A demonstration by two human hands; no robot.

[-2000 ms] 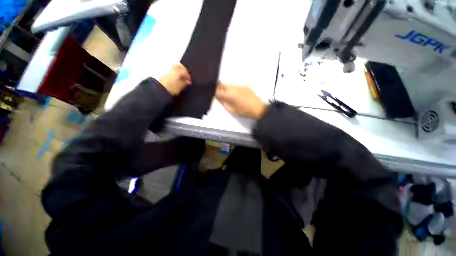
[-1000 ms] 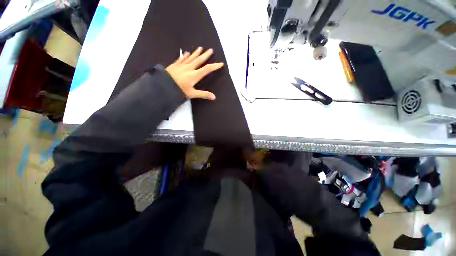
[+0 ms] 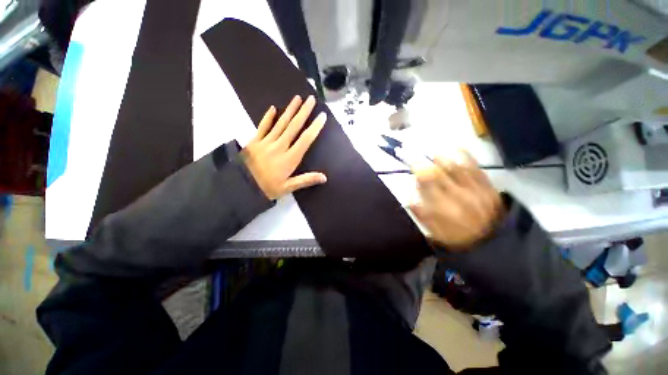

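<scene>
A long dark fabric strip (image 3: 344, 187) lies diagonally on the white table, its angled far end left of the machine head and its near end at the front edge. My left hand (image 3: 282, 150) lies flat on the strip, fingers spread. My right hand (image 3: 458, 201) is blurred, beside the strip's right edge and over the handle end of the black thread snips (image 3: 391, 145). Only the snips' pointed end shows; whether my fingers grip them is unclear. The presser foot area (image 3: 399, 117) is beyond the snips, with no fabric under it.
Another dark fabric piece (image 3: 150, 110) lies at left. The white sewing machine head (image 3: 469, 44) spans the upper right. A black smartphone (image 3: 516, 124) and orange-yellow strip (image 3: 474, 110) lie right of the needle. A vented white-grey box (image 3: 604, 161) stands far right. Scraps are on the floor.
The strip now lies diagonally near the machine, separate from the piece at left. My left hand stays flat on it. My right hand has come up from below the table edge to the snips.
</scene>
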